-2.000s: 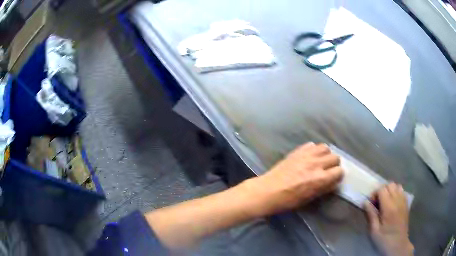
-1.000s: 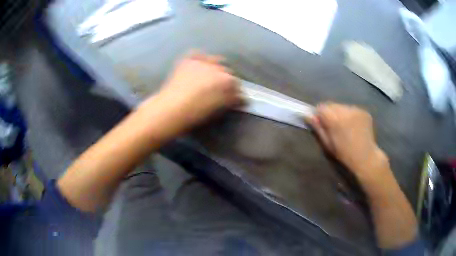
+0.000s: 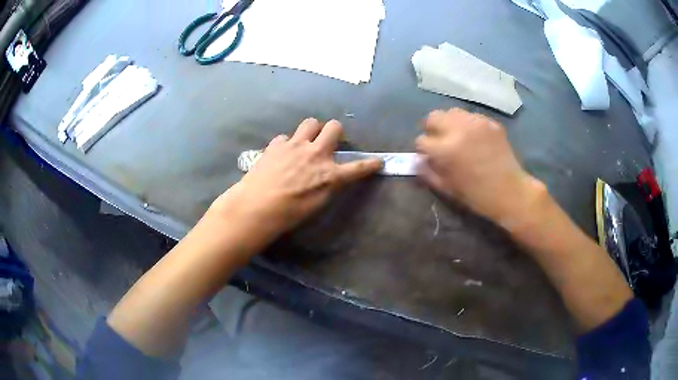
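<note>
A narrow folded white fabric strip [image 3: 398,164] lies on the grey cloth-covered table in front of me. My left hand [image 3: 297,167] lies flat over its left part, with a finger pressing along the strip. A pale wrapped end of the folding template [image 3: 250,159] sticks out left of my left hand. My right hand [image 3: 465,159] is closed around the right end of the strip; its fingertips are blurred and partly hidden. How far the template reaches inside the fold is hidden.
Pressed white strips [image 3: 115,100] lie at the left. Green-handled scissors [image 3: 215,37] rest by white cut pieces [image 3: 312,37] at the top. A beige interlining stack [image 3: 468,78] lies beyond my right hand. An iron [image 3: 632,230] stands at the right edge. Loose pale strips [image 3: 580,63] lie top right.
The view has swung right, bringing the iron in. The wider fabric piece is now a narrow strip, and the template's wrapped end shows. My left hand has opened out flat over it.
</note>
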